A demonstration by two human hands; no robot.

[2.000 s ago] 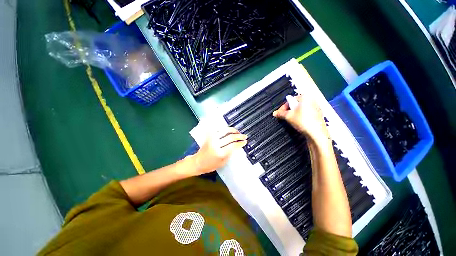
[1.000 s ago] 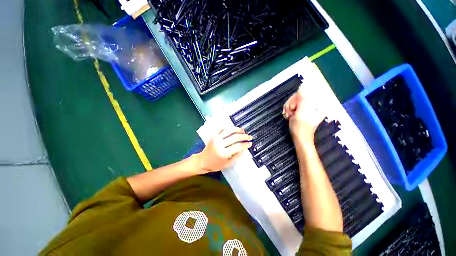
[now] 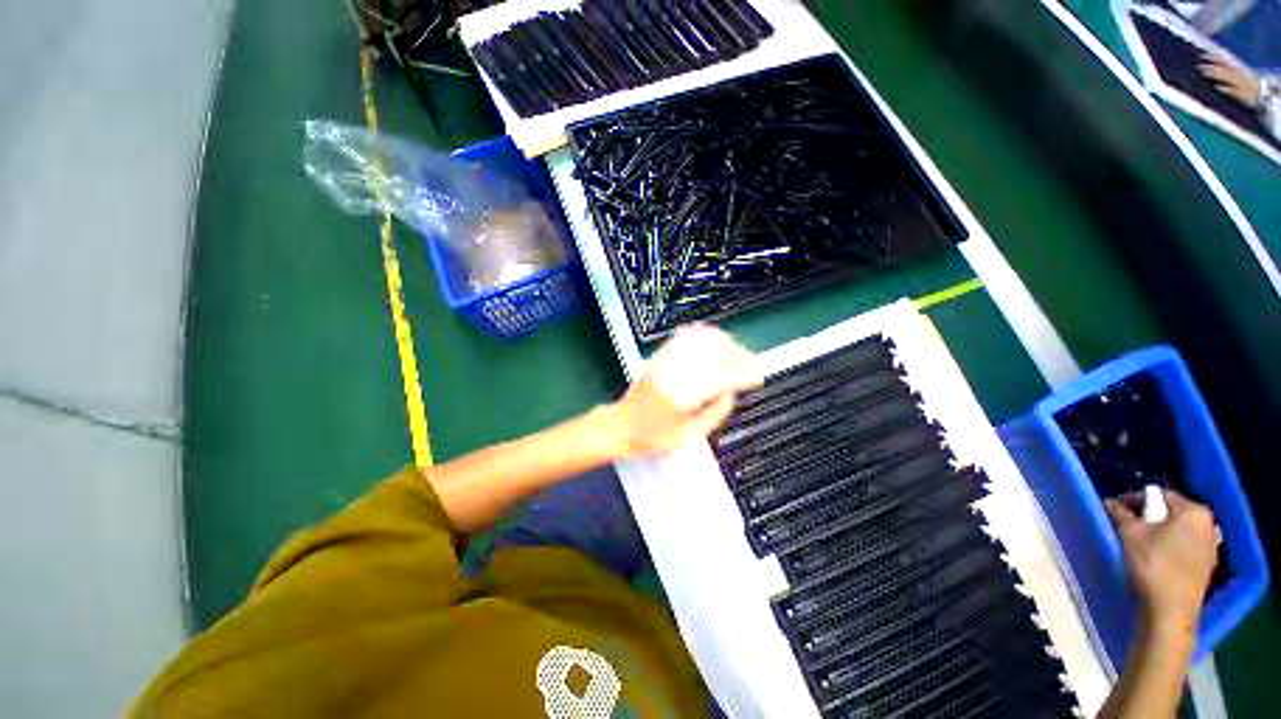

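Long black parts [image 3: 871, 492] lie side by side in a block on a white sheet [image 3: 674, 541]. My left hand [image 3: 684, 393] is at the upper left corner of the block, blurred and overexposed; whether it holds anything cannot be told. My right hand [image 3: 1169, 548] reaches into the blue bin [image 3: 1243, 520], over small black parts [image 3: 1124, 429]. A white wrap shows on one of its fingers. Its fingertips are down among the parts, and their grip is not clear.
A black tray [image 3: 934, 211] of loose slim parts lies beyond the sheet. A second sheet with black rows [image 3: 618, 49] lies beyond it. A blue basket [image 3: 520, 306] with a clear plastic bag [image 3: 372, 169] stands at left. A person's hand [image 3: 1233, 80] shows at upper right.
My right hand has moved from the black rows into the blue bin. My left hand has shifted to the block's upper corner. The view has shifted, showing more beyond the tray.
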